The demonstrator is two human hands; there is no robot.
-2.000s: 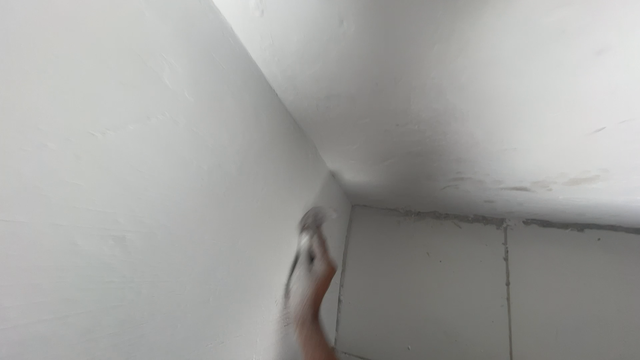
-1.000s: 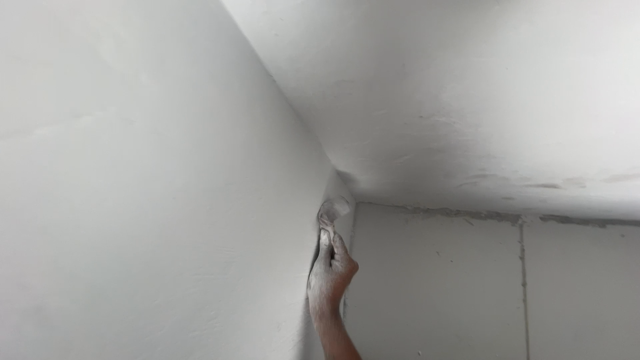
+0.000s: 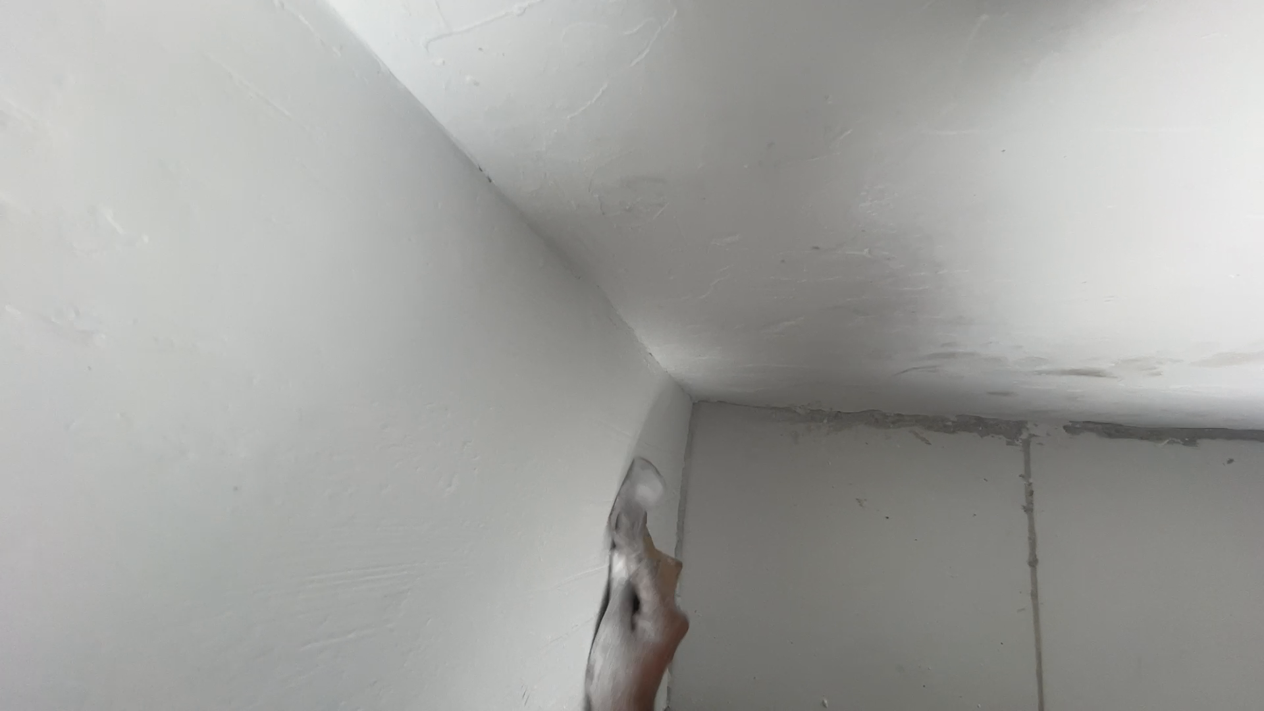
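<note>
My right hand point(image 3: 637, 602), coated in pale dust or plaster, reaches up from the bottom centre. Its fingers close on a small, thin grey hand tool point(image 3: 642, 486) with a rounded end; blur leaves its exact kind unclear. The tool lies against or very close to the white plastered left wall point(image 3: 395, 425), near the corner with the tiled or panelled end wall point(image 3: 849, 553). The upper edge of the wall, where it meets the ceiling point(image 3: 770, 197), is above the tool. My left hand is out of view.
Rough grey material point(image 3: 928, 425) runs along the top of the end wall, under the ceiling. A vertical joint point(image 3: 1032, 563) divides that wall. Dark smudges point(image 3: 1076, 372) and fine ridges mark the ceiling.
My right hand stays near the wall corner with the tool in it. Compared with one second ago, hand and tool are lower below the ceiling corner.
</note>
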